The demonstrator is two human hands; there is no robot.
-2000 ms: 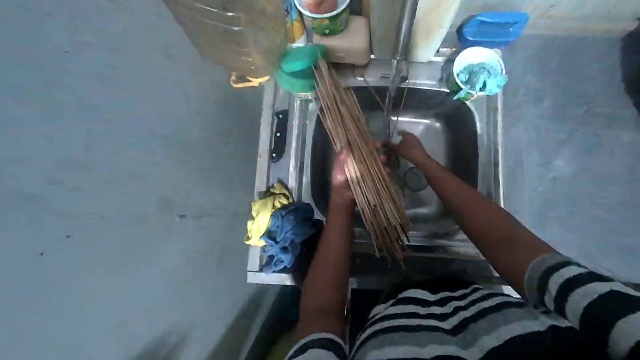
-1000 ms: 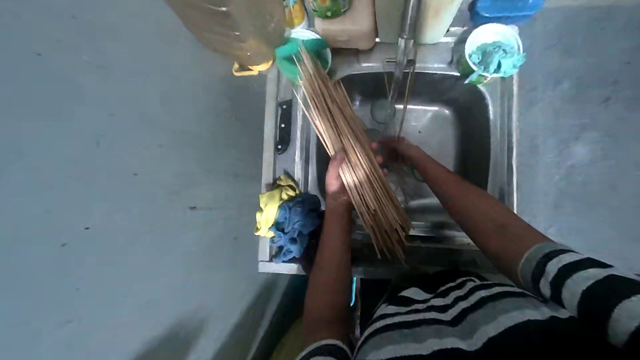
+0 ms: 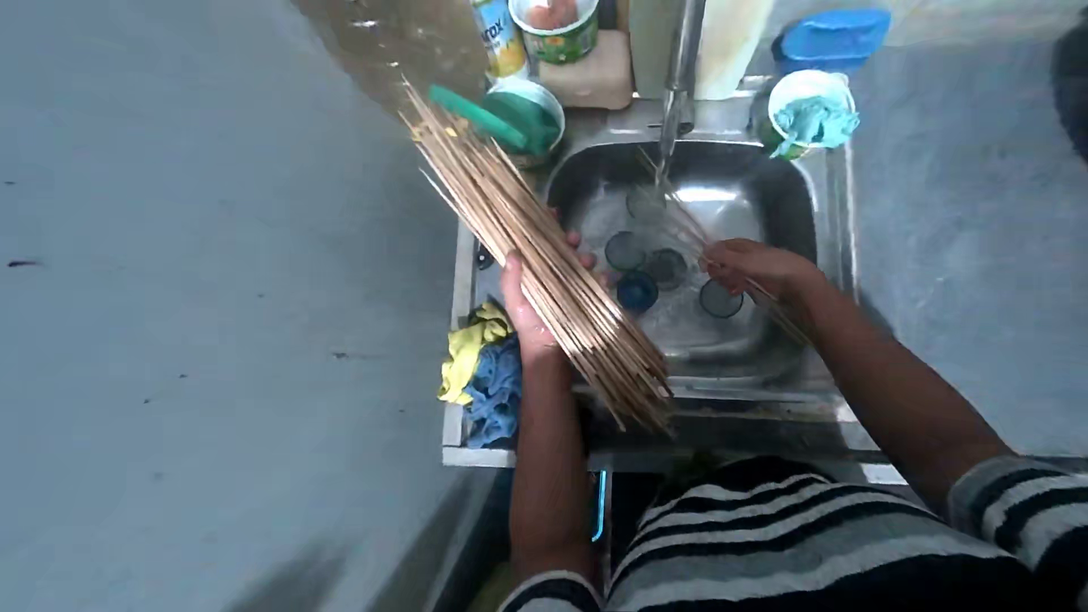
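My left hand (image 3: pixel 535 297) grips a thick bundle of thin wooden sticks (image 3: pixel 552 263), held slanting over the left side of a stainless steel sink (image 3: pixel 722 357). My right hand (image 3: pixel 752 268) is shut on a few thin sticks (image 3: pixel 688 221), blurred, over the right part of the basin. Above them a metal faucet (image 3: pixel 680 76) runs, and its water (image 3: pixel 665 157) falls by the tips of those few sticks. Several round glass-like items (image 3: pixel 637 291) lie on the basin floor between my hands.
Yellow cloth (image 3: pixel 464 361) and blue cloth (image 3: pixel 495 391) lie on the left rim. Behind the sink are a tub with a green lid (image 3: pixel 480 117), a tub (image 3: pixel 557 42), a bottle (image 3: pixel 500 42), a tub with a turquoise cloth (image 3: pixel 814 119) and a blue container (image 3: pixel 837 38).
My right hand has moved right, away from the bundle, and now holds a few sticks apart from it. The bundle in my left hand slants more to the left.
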